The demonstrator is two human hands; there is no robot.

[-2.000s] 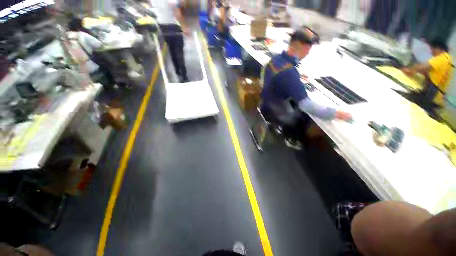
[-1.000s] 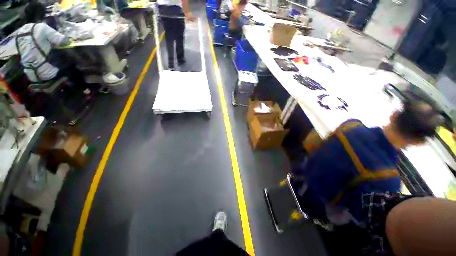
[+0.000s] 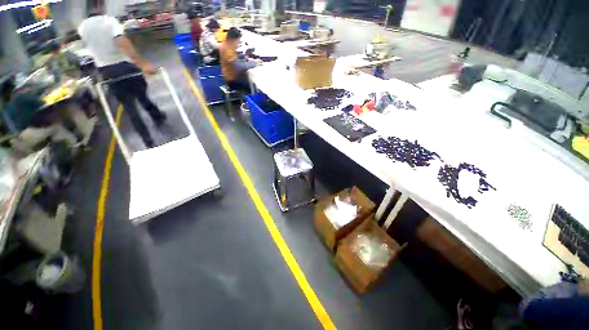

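Neither of my hands shows in the head view. Nearest ahead on the right is a long white table (image 3: 445, 132). On it lie loose piles of small black strap pieces (image 3: 403, 150), with a ring-shaped pile (image 3: 462, 184) nearer me. A black work mat (image 3: 349, 127) with small shiny bits on it lies further along. A small pale heap (image 3: 519, 216) and a board with rows of dark pieces (image 3: 571, 233) are at the right edge.
A person pushes a white platform trolley (image 3: 173, 175) between yellow floor lines. A metal stool (image 3: 294, 162), two open cartons (image 3: 368, 254) with clear bags and a blue bin (image 3: 268, 121) stand beside the table. A blue sleeve (image 3: 558, 312) is at lower right.
The view has swung right and moved closer to the table. The trolley now shows further left and larger. The seated person in blue has slid to the lower right edge. The bare arm has left view.
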